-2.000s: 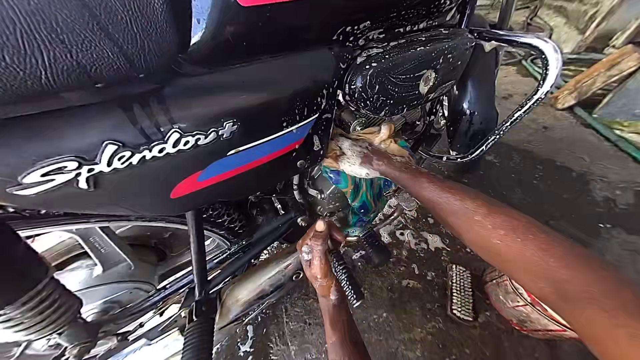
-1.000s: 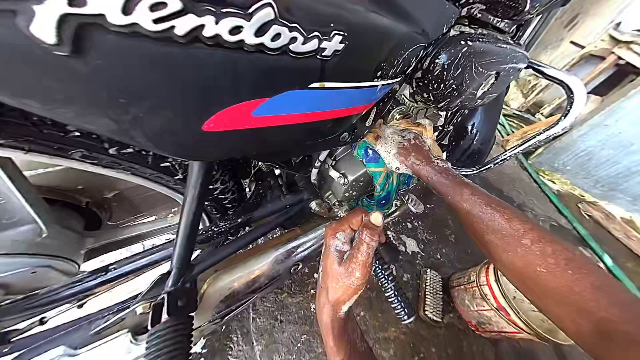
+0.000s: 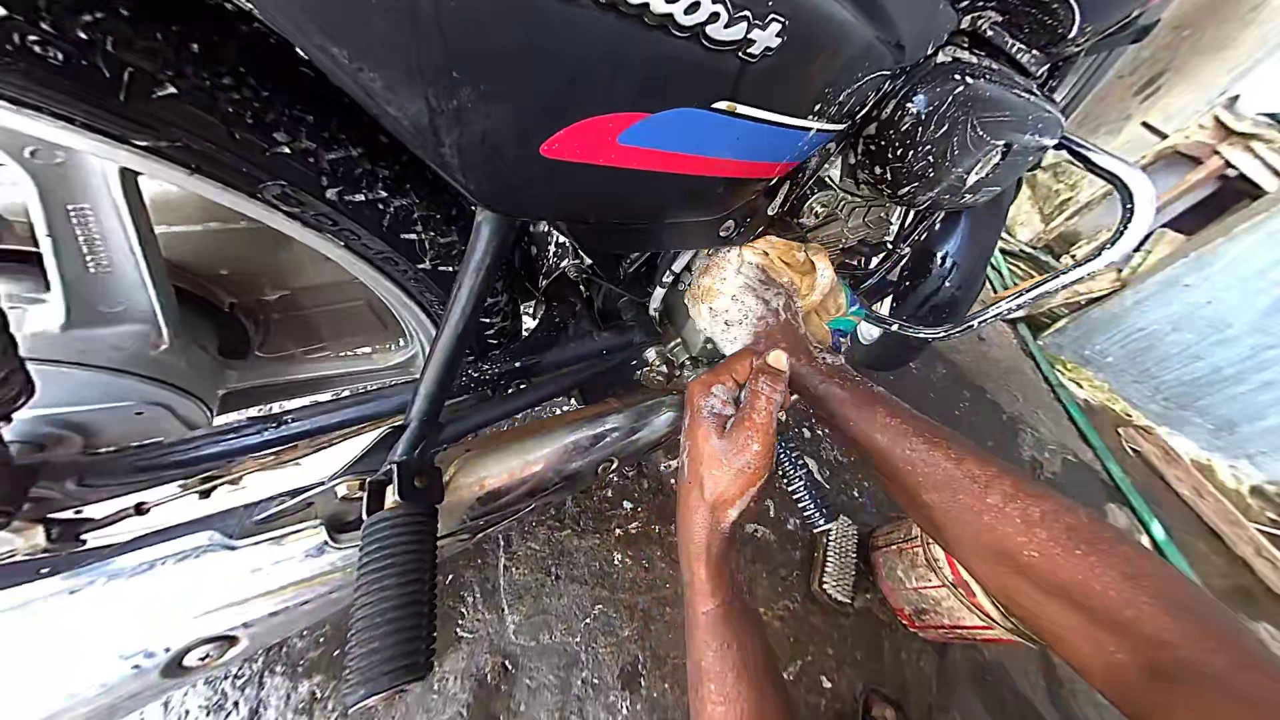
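Note:
A black motorcycle (image 3: 640, 190) stands on its side of the view, its engine area spotted with foam. My right hand (image 3: 750, 300), coated in suds, presses a wet tan cloth (image 3: 805, 275) against the lower engine. A blue-green patterned part of the cloth (image 3: 850, 315) shows at its right edge. Just below, my left hand (image 3: 735, 410) is curled with the thumb up, close against my right wrist; whether it grips part of the cloth is hidden. The exhaust pipe (image 3: 570, 455) runs to the left of my left hand.
A rubber footrest (image 3: 393, 600) juts down at lower left. On the wet ground lie a bristled brush (image 3: 838, 565) and a red-and-white bucket (image 3: 935, 585). A chrome crash guard (image 3: 1130, 200) curves out at right, with a green hose (image 3: 1100, 450) beyond it.
My right hand has come down and left over the engine with the cloth, relative to my left hand; more of the blue-green part is now covered. The view has shifted considerably.

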